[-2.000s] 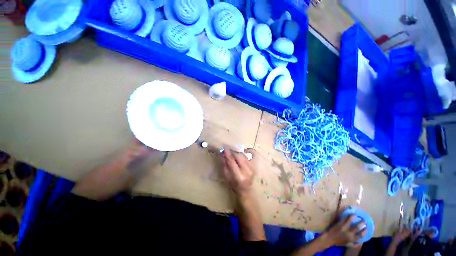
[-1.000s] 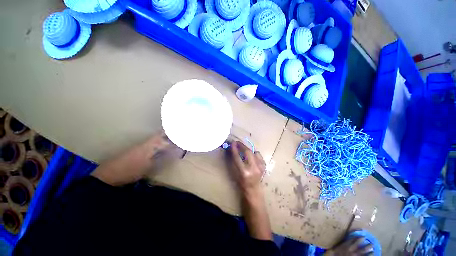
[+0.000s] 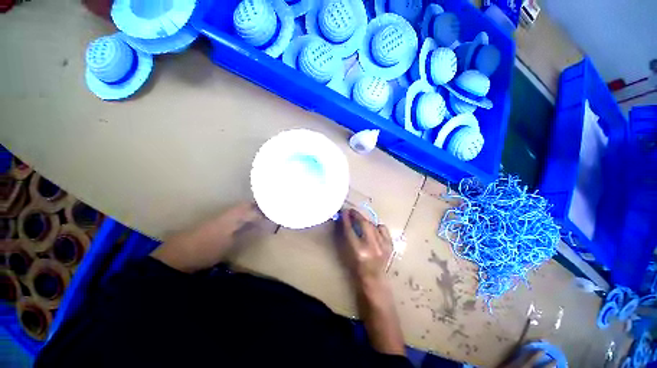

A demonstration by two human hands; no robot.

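An upturned mini hat (image 3: 299,180), washed out to near white, is over the cardboard bench in front of me. My left hand (image 3: 252,214) is at its lower left rim, fingers mostly hidden under the brim, so its hold is not clearly seen. My right hand (image 3: 364,233) is at the hat's lower right edge, fingers curled together around a thin light-blue cord (image 3: 370,208), which shows by the fingertips. A small white teardrop-shaped bottle (image 3: 364,141) lies by the tray's edge.
A blue tray (image 3: 317,104) of domed hats stands beyond the hat. A blue cord pile (image 3: 501,233) lies right. Light-blue hats (image 3: 115,66) are upper left. Brown hats (image 3: 49,272) are lower left. A second blue tote (image 3: 558,154) stands right. Another person's hand (image 3: 529,357) is lower right.
The view has shifted, so the bench things sit further right in the picture. My right hand's fingertips have come closer to the hat's rim. The other person's hand is now mostly cut off.
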